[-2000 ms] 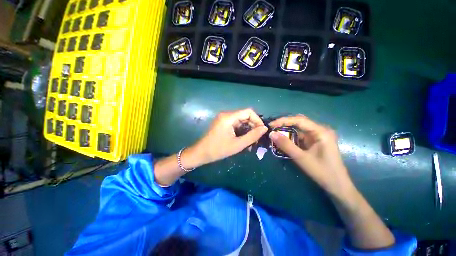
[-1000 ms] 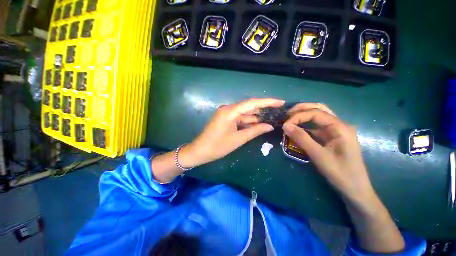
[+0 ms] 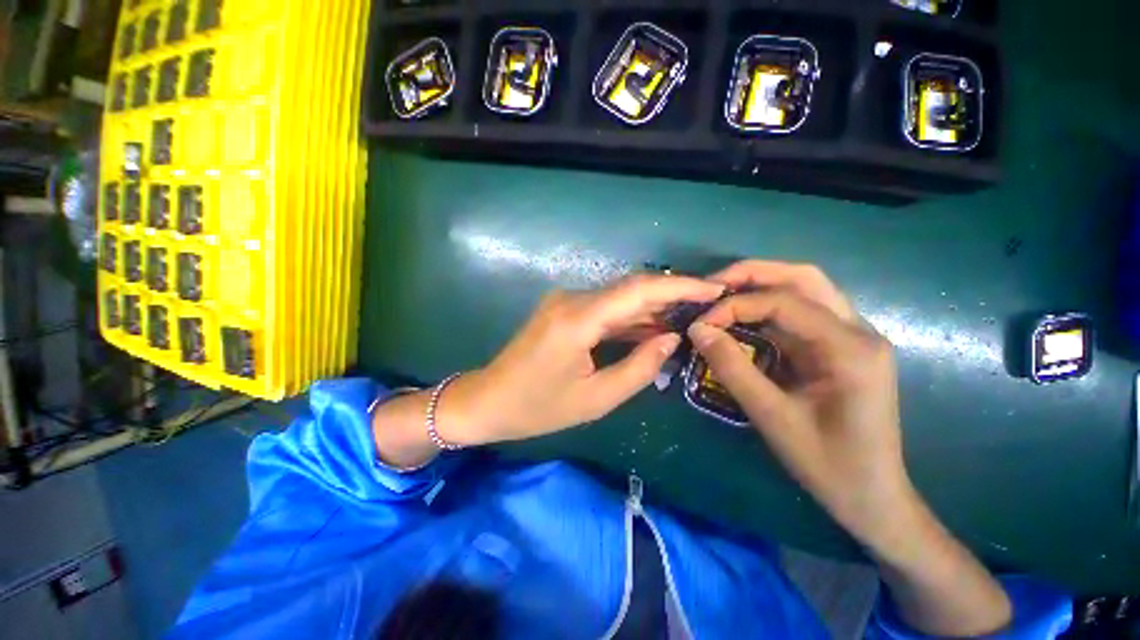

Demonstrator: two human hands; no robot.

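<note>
My left hand (image 3: 581, 356) and my right hand (image 3: 806, 375) meet fingertip to fingertip at the middle of the bench. Small black pieces (image 3: 679, 315) show between the fingers of my left hand, which is closed on them. My right thumb and forefinger pinch at the same spot; what they hold is hidden. A watch housing (image 3: 715, 390) with a bright rim and yellow inside lies under my right hand, partly covered by its fingers. A white scrap (image 3: 665, 379) shows a little beside it, mostly hidden by my left fingertips.
A stack of yellow component trays (image 3: 238, 269) with dark square modules stands at left. A black foam tray (image 3: 563, 148) holding several housings lies at the far side. A separate housing (image 3: 1061, 348) lies at right on the green bench (image 3: 500, 306). A blue bin (image 3: 1133, 250) is cut off at the right edge.
The view has shifted. A second ago the black pieces showed more fully between my hands; now my fingertips cover most of them and the white scrap. More of the housing under my right hand shows.
</note>
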